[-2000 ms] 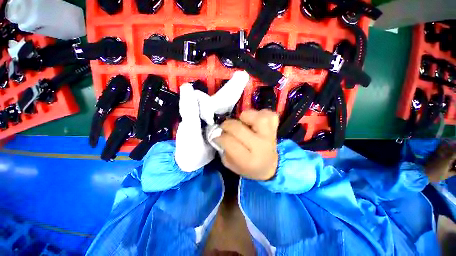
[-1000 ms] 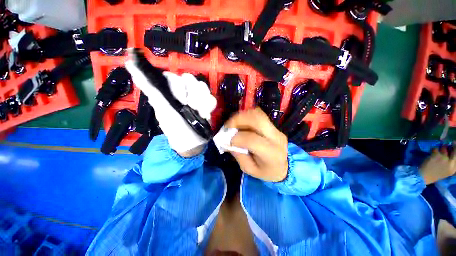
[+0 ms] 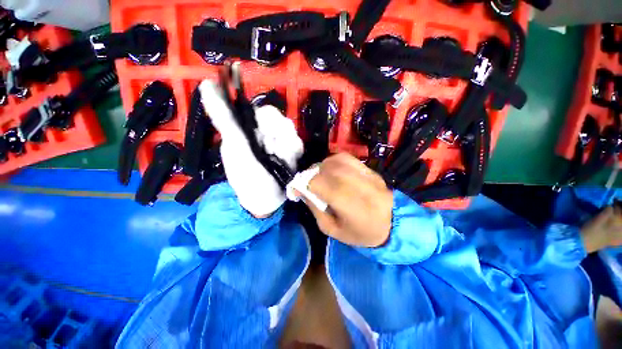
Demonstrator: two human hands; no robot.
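Observation:
My left hand (image 3: 249,163) wears a white glove and holds a black watch (image 3: 262,146), its strap lying along the palm and up past the fingers. The strap's upper end is blurred. My bare right hand (image 3: 354,199) pinches a small white wiping cloth (image 3: 307,188) against the lower end of the watch. The watch's face cannot be made out. Behind the hands is a large orange-red compartment tray (image 3: 293,76) with several black watches in and across its pockets.
Part of another orange-red tray (image 3: 68,136) with watches is at the left, and one more (image 3: 576,112) at the right. A whitish translucent container (image 3: 61,10) is cut off at the top left. Another person's hand (image 3: 603,228) shows at the right edge. The bench top (image 3: 535,136) is green.
The gloved hand first bent over the watch, then opened out with the strap along it. It has since shifted slightly right. The cloth now touches the watch's lower end. The view has shifted slightly.

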